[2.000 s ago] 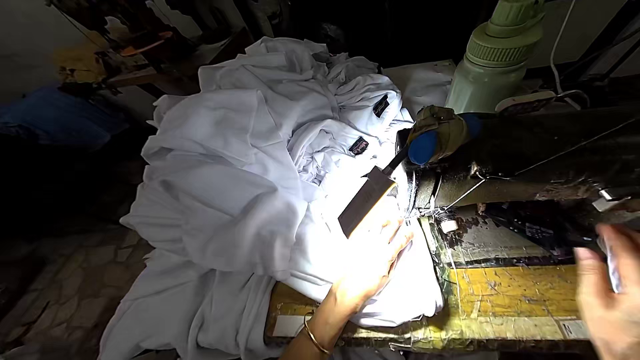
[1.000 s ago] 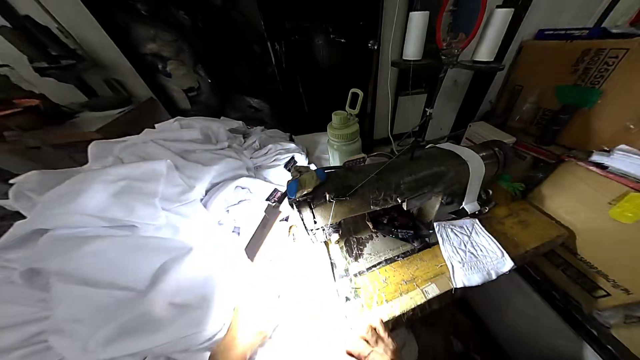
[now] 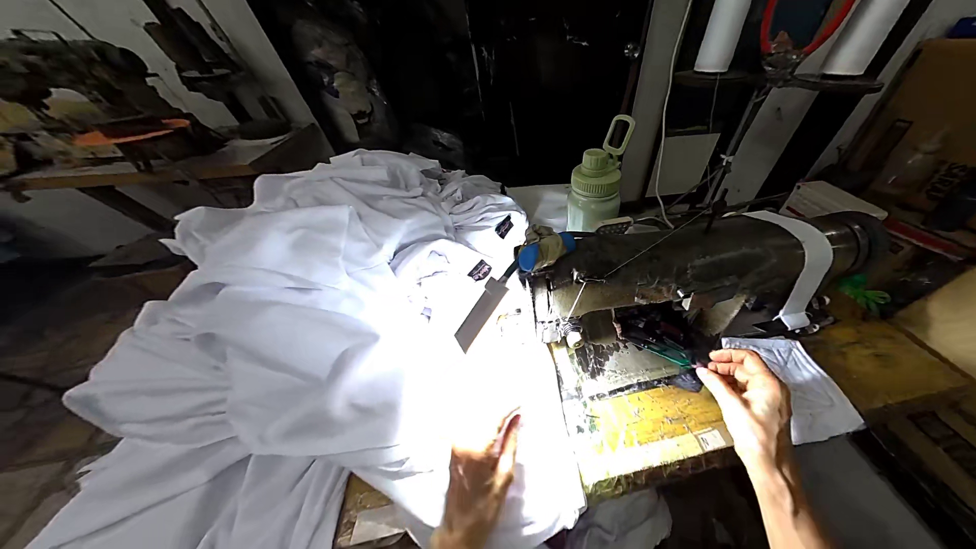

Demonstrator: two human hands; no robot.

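A large heap of white cloth garments (image 3: 282, 328) covers the left of the sewing table, two small dark labels showing near its right edge. My left hand (image 3: 480, 473) lies on the brightly lit white cloth at the front, fingers extended; glare hides some detail. To the right, my right hand (image 3: 743, 385) pinches the end of something thin and green (image 3: 667, 352) beside dark material under the arm of the sewing machine (image 3: 686, 255). A folded white cloth (image 3: 808, 389) lies behind that hand. A flat dark piece (image 3: 482, 313) sticks out from the machine's lamp-side end over the heap.
A green bottle (image 3: 595, 191) stands behind the machine. White thread cones (image 3: 723, 34) rise on a stand at the back right. Cardboard boxes (image 3: 926, 130) are at the far right, and another bench (image 3: 252, 156) is at the back left.
Since the last earlier frame, my right hand has moved from the bright front area to the right, beside the dark material, and now pinches the thin green thing. The view has also shifted.
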